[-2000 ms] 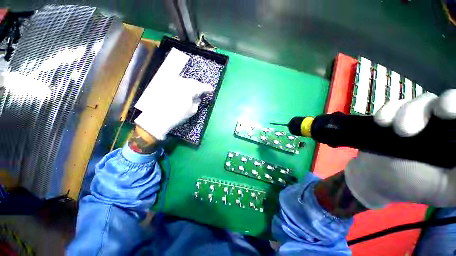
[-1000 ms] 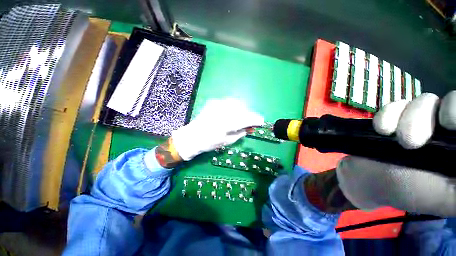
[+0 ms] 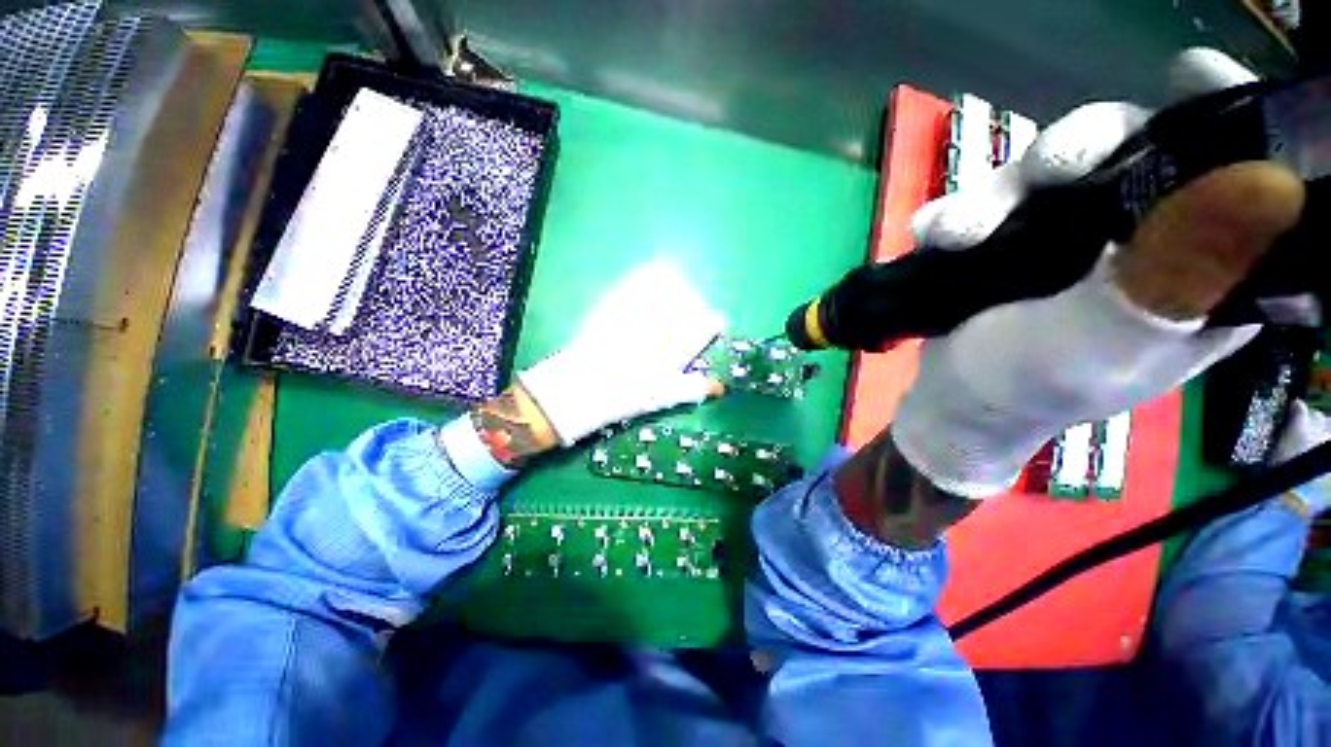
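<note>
My right hand, in a white glove with a bare thumb, grips a black electric screwdriver with a yellow ring. Its tip points left, over the upper circuit board. My left hand, gloved in white, lies at that board's left end and covers it. Its fingertips touch the board; whether they hold a screw cannot be seen. A second green board and a third lie below on the green mat.
A black tray of screws with a white strip is at left, beside tan edging and ridged sheets. White-topped boards lie on the red mat. Another person's sleeve is at right.
My left hand has moved from the screw tray to the upper board. My right hand has turned, and the screwdriver now slants down to the left. The view has shifted right.
</note>
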